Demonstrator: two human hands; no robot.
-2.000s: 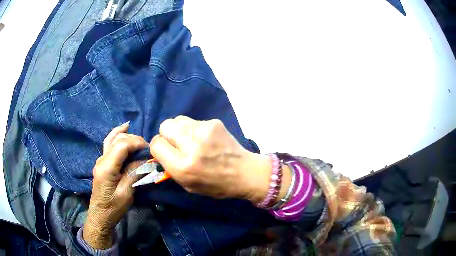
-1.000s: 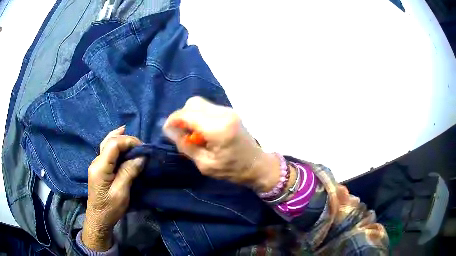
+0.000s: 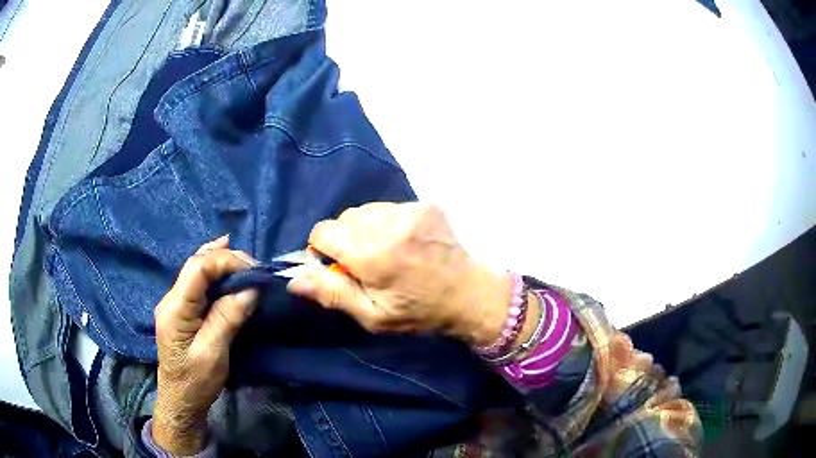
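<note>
The dark blue denim jacket (image 3: 322,179) lies over the left half of the table, with its paler grey-blue wrong side at the far left. My left hand (image 3: 201,326) pinches a folded denim edge between thumb and fingers. My right hand (image 3: 403,268) is closed around small thread snips (image 3: 291,261). Their orange handle shows only in part at my fingers. The metal blades point left and touch or nearly touch the folded edge beside my left fingertips. The blade tips are partly hidden by the fold.
The white table (image 3: 573,134) has a curved edge at the right. A small dark blue piece (image 3: 709,5) shows at the top right. A white tag (image 3: 192,31) is at the upper left. A pale curved object (image 3: 787,376) stands among dark clutter below the table.
My right hand moved up and away from the fold with the snips, then back down, with the blades now at the fold. My left hand has stayed nearly in place.
</note>
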